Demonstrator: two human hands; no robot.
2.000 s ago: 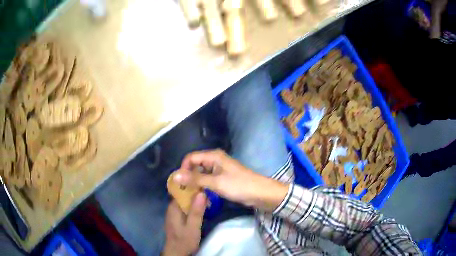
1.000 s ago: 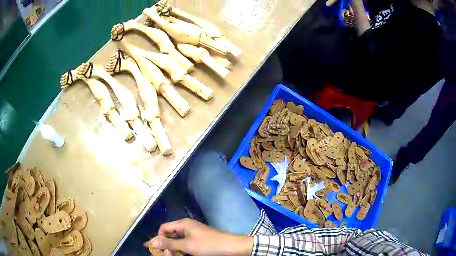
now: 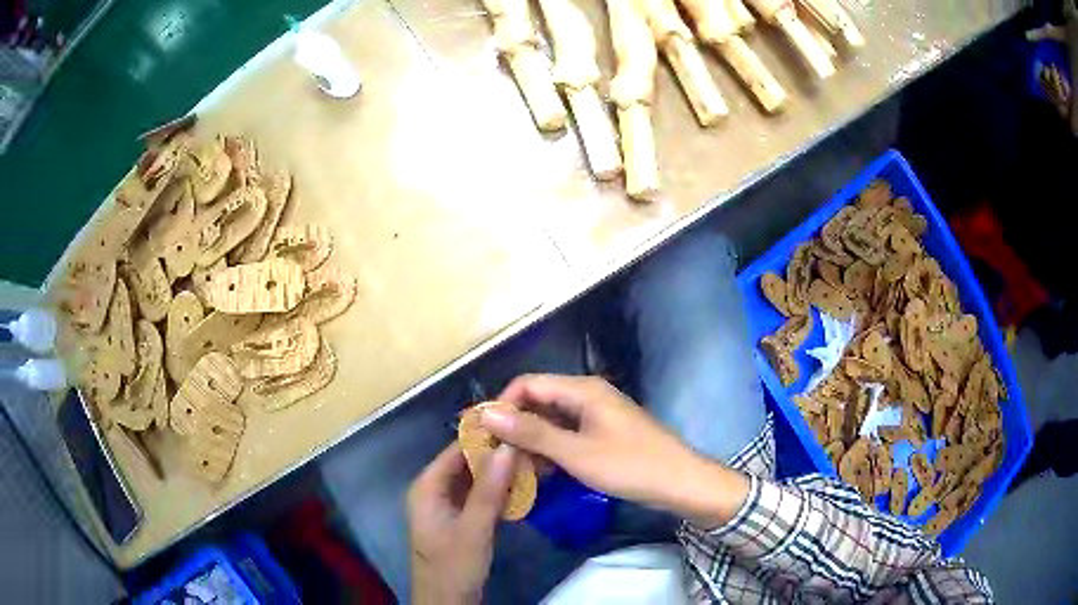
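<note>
A tan sole piece (image 3: 518,489) with small holes is held over my lap, just off the bench's front edge. My left hand (image 3: 455,508) grips its lower left side with thumb and fingers. My right hand (image 3: 579,431) pinches its upper end between thumb and fingers. Parts of the piece are hidden by the fingers. A heap of striped sole pieces (image 3: 254,287) lies on the left of the bench. A row of cream leg parts (image 3: 638,148) lies at the top of the view, squared ends toward me.
A white glue bottle (image 3: 326,64) stands on the bench. More white bottles (image 3: 36,329) and a black phone (image 3: 99,467) are at the left edge. A blue crate (image 3: 1017,416) of tan pieces is at right, another crate (image 3: 254,567) at lower left.
The camera view has shifted, so the bench, legs and crate sit further right than one second ago. Both hands are now in view; the sole piece stays held and shows more fully.
</note>
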